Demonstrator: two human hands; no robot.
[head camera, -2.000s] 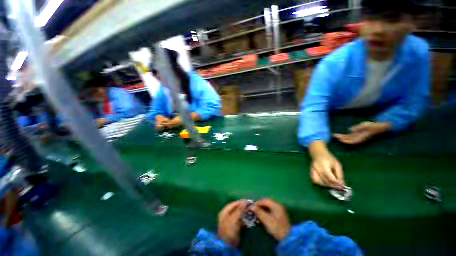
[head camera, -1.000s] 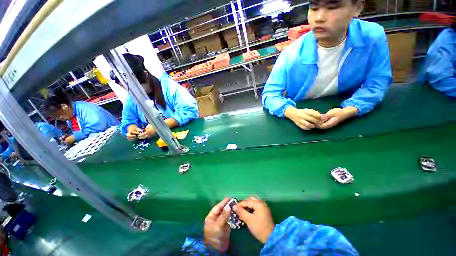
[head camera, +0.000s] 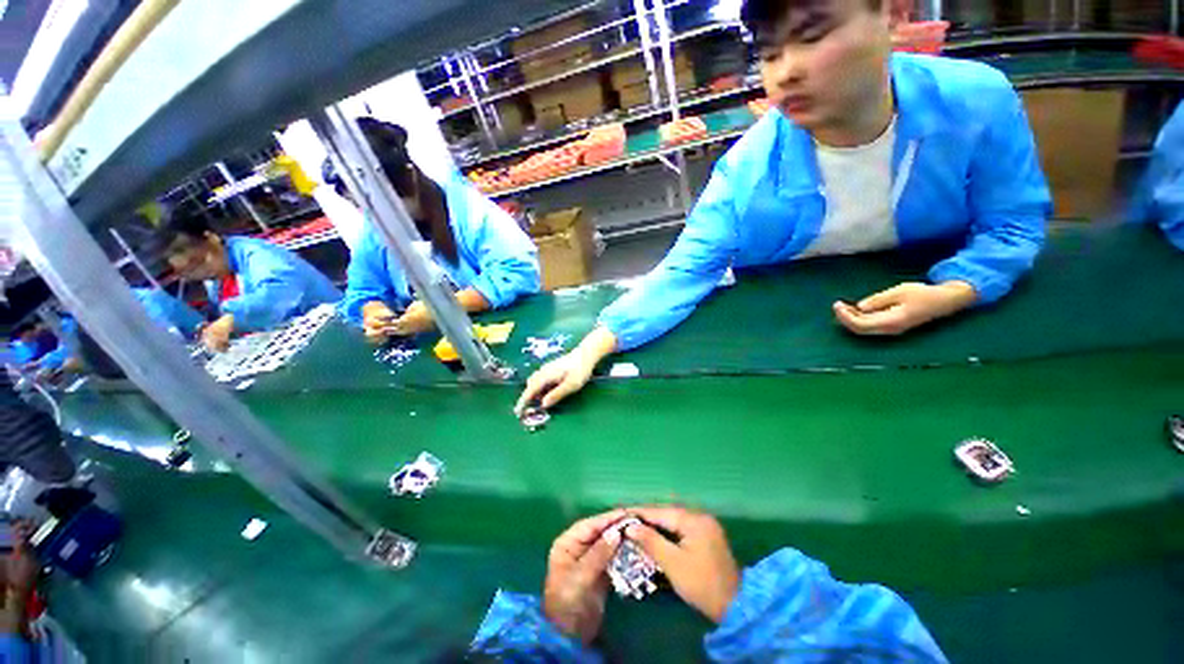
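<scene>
A small silver and dark device (head camera: 632, 566) is held in the fingertips of both hands at the lower middle, above the near edge of the green belt. My left hand (head camera: 582, 571) grips its left side and top. My right hand (head camera: 691, 558) grips its upper right side. The fingers hide part of its rim. Its lower face shows pale and dark speckled parts, too small to tell apart.
Green belt (head camera: 779, 428) carries a silver-rimmed unit (head camera: 983, 461), another unit (head camera: 417, 475) and a small unit (head camera: 535, 418) under a facing worker's hand (head camera: 561, 376). A slanting metal post (head camera: 195, 350) stands left. A white piece (head camera: 253, 528) lies on the near bench.
The facing worker's arm has reached across to the small unit. Units on the belt appear further right in view. My hands still hold the device, now turned with its speckled face showing more.
</scene>
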